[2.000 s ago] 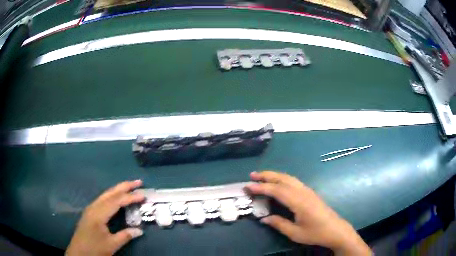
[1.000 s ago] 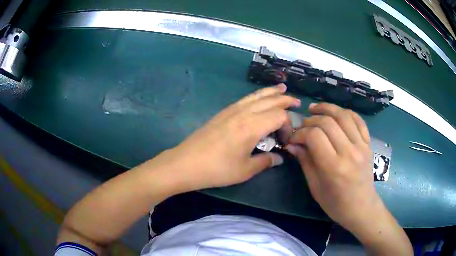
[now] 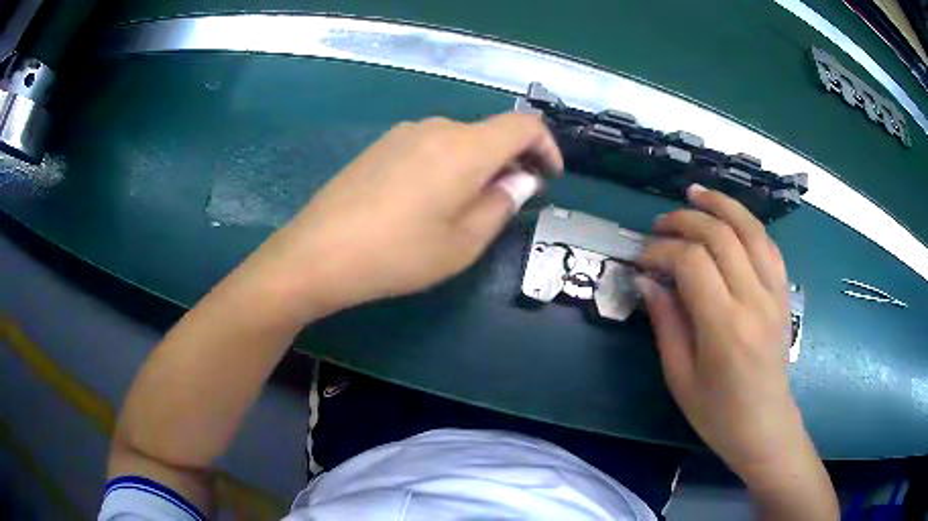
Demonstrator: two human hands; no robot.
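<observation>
The silver housing [image 3: 595,236] lies in front of me, its straight edge away from me and its rounded tabs towards me. My right hand [image 3: 712,305] lies over its right part, fingertips on it; its middle is hidden and its right end shows beyond the hand. My left hand [image 3: 438,204] is raised at the left end of the black housing [image 3: 651,163], thumb and forefinger bent close together there. Whether these fingers touch the black housing or pinch something small cannot be told. A whitish patch covers the left thumb tip. The black housing stands on edge beyond the silver one.
Silver tweezers [image 3: 873,294] lie at the right. A grey waiting workpiece [image 3: 861,95] lies at the upper right, beyond the white stripe [image 3: 407,51]. Metal roller hardware [image 3: 25,107] stands at the far left. A worn rectangular patch [image 3: 259,193] marks the belt at left.
My left hand has left the silver housing and moved up and left to the end of the black housing. The silver housing's left part is uncovered. My right hand has shifted slightly right.
</observation>
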